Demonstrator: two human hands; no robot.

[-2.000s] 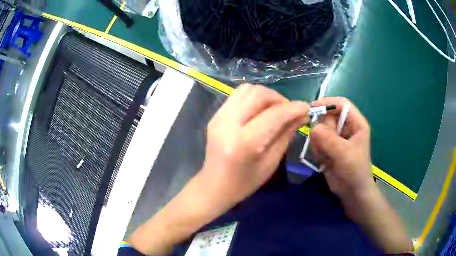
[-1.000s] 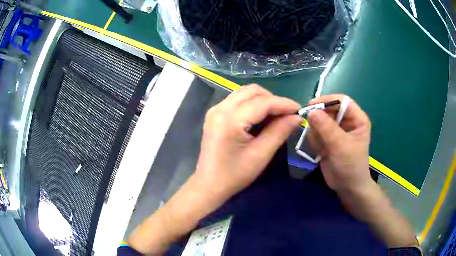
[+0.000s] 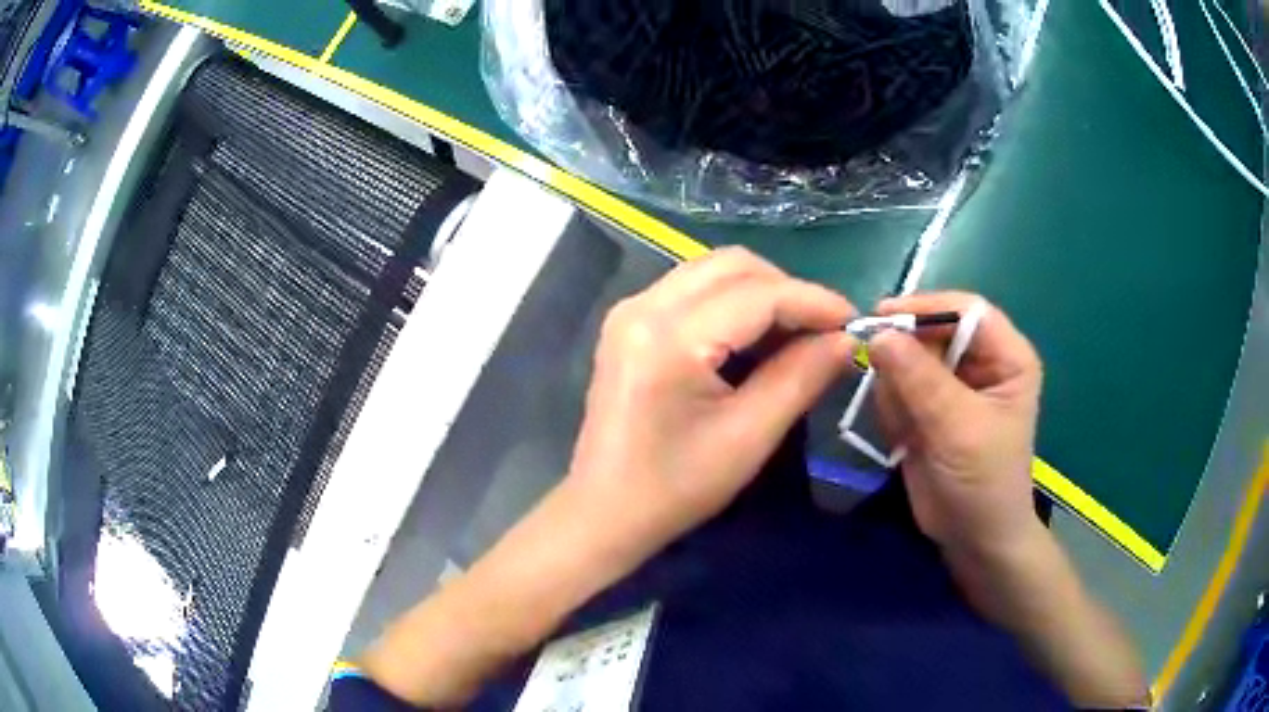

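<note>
A black part [image 3: 938,319] with a white sleeve [image 3: 882,324] around it lies level between my two hands. My left hand [image 3: 717,383] pinches its left end with thumb and index finger. My right hand [image 3: 960,403] holds the sleeve and the right side of the part. A white strip [image 3: 857,420] is bent into a loop and hangs from my right hand, passing over its fingers. A clear plastic bag [image 3: 612,164] full of black parts [image 3: 752,77] stands on the green mat beyond my hands.
The black mesh belt [image 3: 265,278] runs at the left, with a small white piece [image 3: 217,469] on it. A broad white rail [image 3: 404,417] borders it. Yellow tape [image 3: 612,212] edges the green mat [image 3: 1113,278]. Loose white strips [image 3: 1183,98] lie at the upper right.
Since two seconds ago, my left fingertips have moved off the sleeve to the part's left end. The part has turned to about level. The whole view has shifted slightly.
</note>
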